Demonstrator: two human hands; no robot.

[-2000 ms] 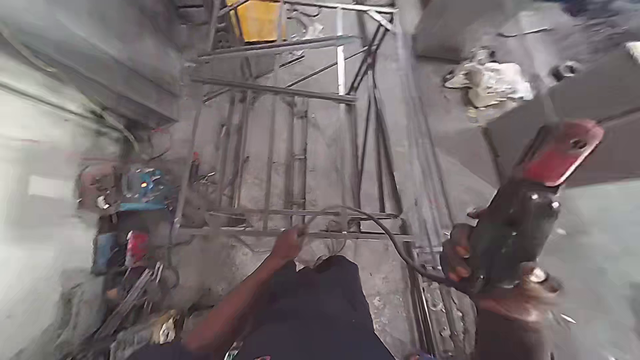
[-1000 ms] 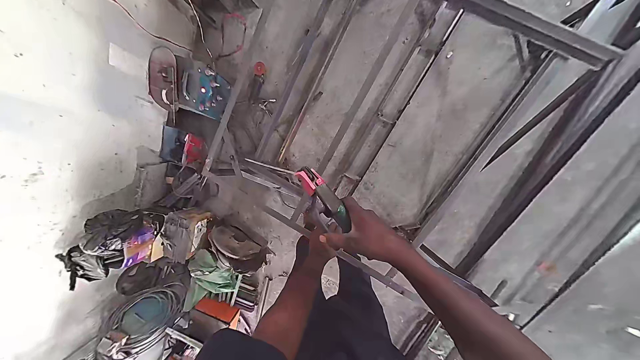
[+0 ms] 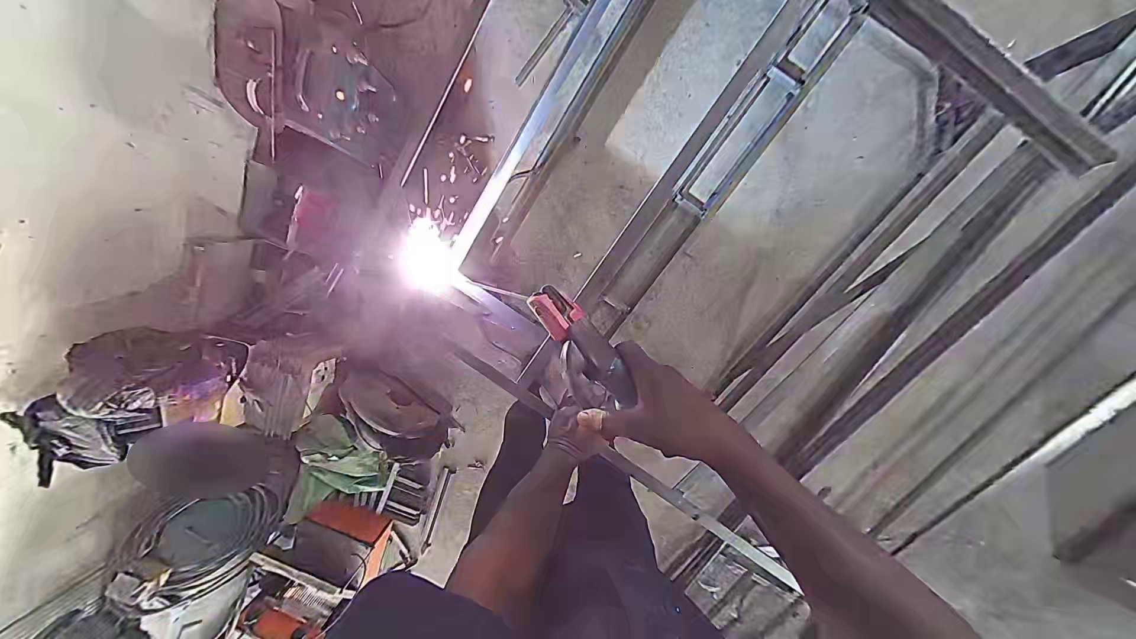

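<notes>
My right hand [image 3: 661,399] is closed around a black and red welding electrode holder [image 3: 577,333]. A thin electrode [image 3: 497,291] runs left from its jaws to a blinding arc [image 3: 428,256], where sparks fly upward. The glare lies at the corner of a metal frame [image 3: 501,182] and hides the joint. My left hand [image 3: 575,433] is just below the right, at the frame's lower bar [image 3: 657,486]; whether its fingers grip the bar or the holder is not plain.
Coiled cable [image 3: 204,541], a green cloth [image 3: 342,461], black bags [image 3: 84,426] and an orange-topped box [image 3: 355,524] lie at the lower left by the wall. Long metal bars [image 3: 879,355] cross the floor on the right. A blue machine [image 3: 342,98] stands upper left.
A bright arc with sparks now burns at the electrode's tip. Two seconds ago the holder was raised at the right, apart from my left hand; the view has since turned.
</notes>
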